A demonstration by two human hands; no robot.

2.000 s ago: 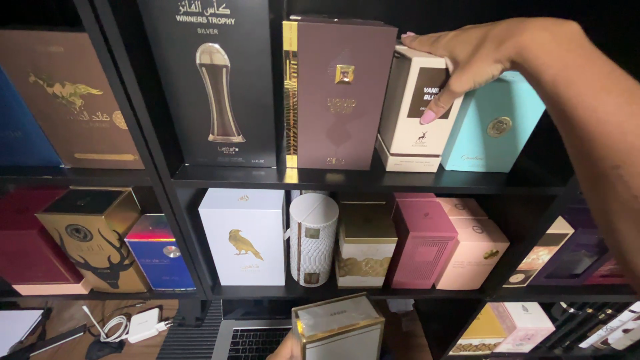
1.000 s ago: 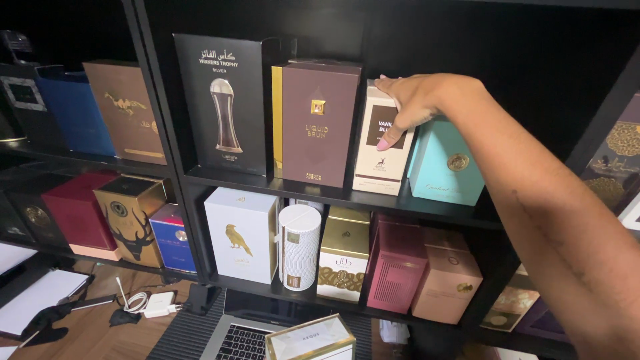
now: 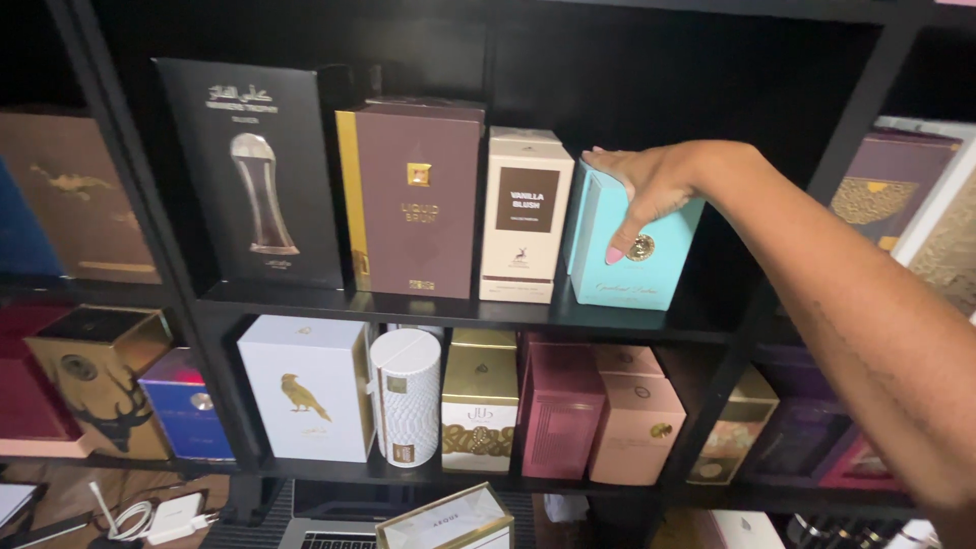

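Note:
My right hand [image 3: 648, 191] reaches in from the right and grips the top of a turquoise perfume box [image 3: 637, 259], its thumb on the front beside a gold emblem. The box stands on the upper shelf. Left of it is a cream perfume box with a brown label [image 3: 526, 217], then a brown box with a gold edge [image 3: 419, 206] and a tall black box picturing a bottle [image 3: 255, 175]. At the bottom edge shows a white and gold box [image 3: 450, 522], cut off by the frame. My left hand is out of view.
Along the lower shelf [image 3: 473, 476] stand a white box with a gold bird [image 3: 309, 389], a white textured cylinder [image 3: 406, 400], a gold and white box [image 3: 480, 412] and pink boxes [image 3: 637, 419]. A laptop [image 3: 328, 526] and a white charger [image 3: 177, 518] lie below.
My right hand has moved from the cream box onto the turquoise box to its right. A gap now separates the cream box from the turquoise one. My left hand, partly visible at first, has left the view.

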